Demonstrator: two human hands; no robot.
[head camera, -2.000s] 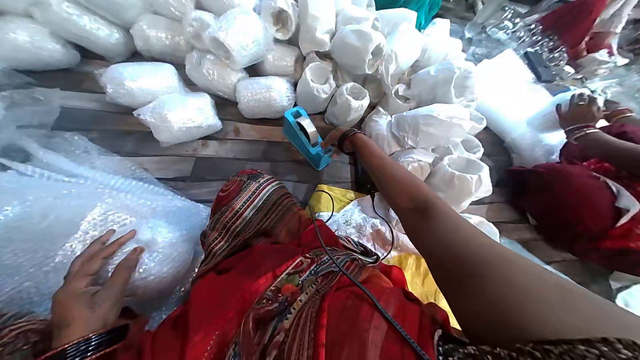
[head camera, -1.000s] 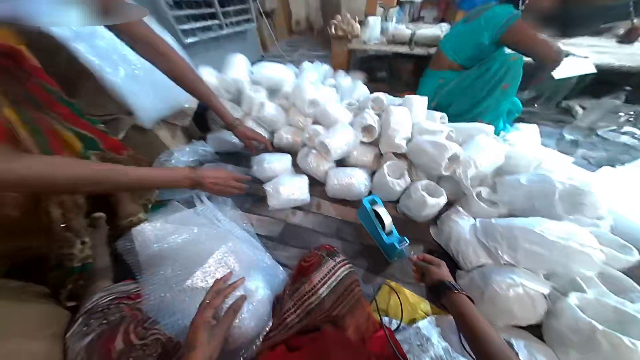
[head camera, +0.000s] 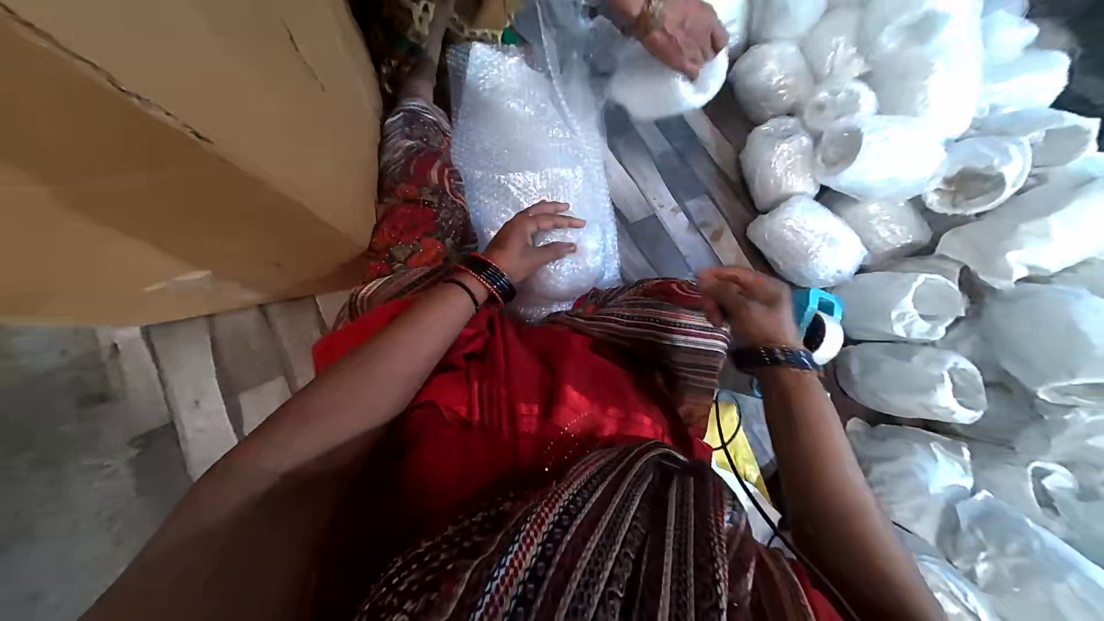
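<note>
My left hand rests with its fingers spread on the near end of a bubble-wrap bundle. A rounded shape shows through the wrap under the palm. My right hand is raised over my right knee, fingers curled and blurred; whether it holds a bit of tape cannot be told. Just right of its wrist stands a blue tape dispenser with a white roll, partly hidden by the hand.
A large cardboard box fills the upper left. Another person's hand grips a wrapped bundle at the top. Many white wrapped pieces lie heaped on the right. A black cable runs beside my lap.
My right hand has left the tape dispenser and come over my knee. My left hand stays on the bubble wrap. Another person's hand now grips a wrapped bundle. The view has swung strongly.
</note>
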